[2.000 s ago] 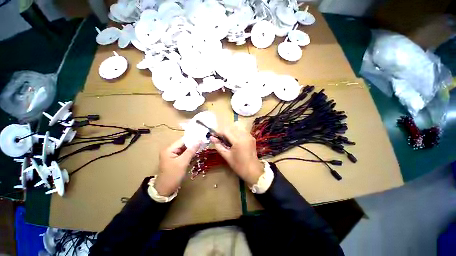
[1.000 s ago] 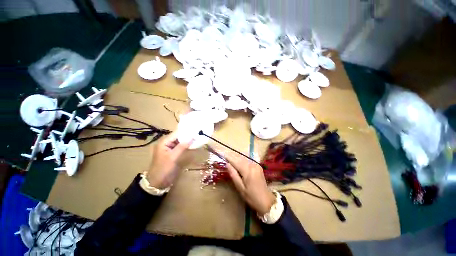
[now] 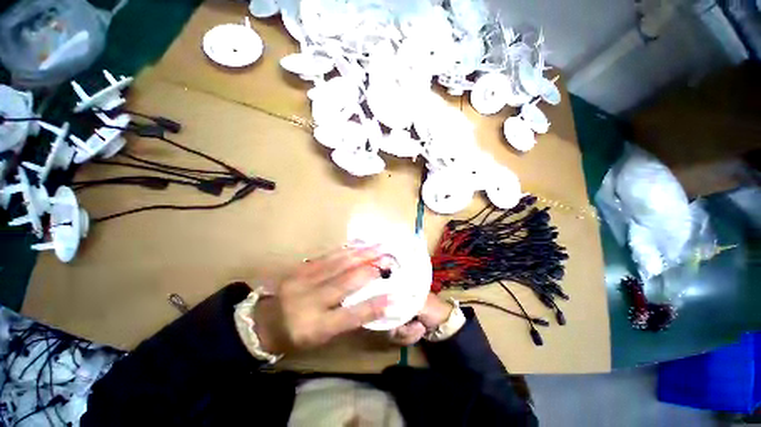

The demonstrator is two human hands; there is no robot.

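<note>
A white plastic disc is held over the cardboard in front of me, its face turned up. My left hand lies across its left side, fingers on the face around the dark centre hole, where a thin red lead shows. My right hand is curled at the disc's lower right rim, partly hidden beneath it; whether it also holds a cable or tool cannot be seen. The black cable bundle with red inner leads lies just right of the disc, its lead ends hidden behind disc and hands.
A large heap of white discs lies at the back. Wired discs with black cords lie at left. A clear bag is at upper left, another bag and a small red-and-black wire bundle at right. A blue bin stands lower right.
The view has shifted. The disc is now face up nearer me, with my left hand across it and my right hand beneath its rim. The black cord that ran from its face is no longer visible.
</note>
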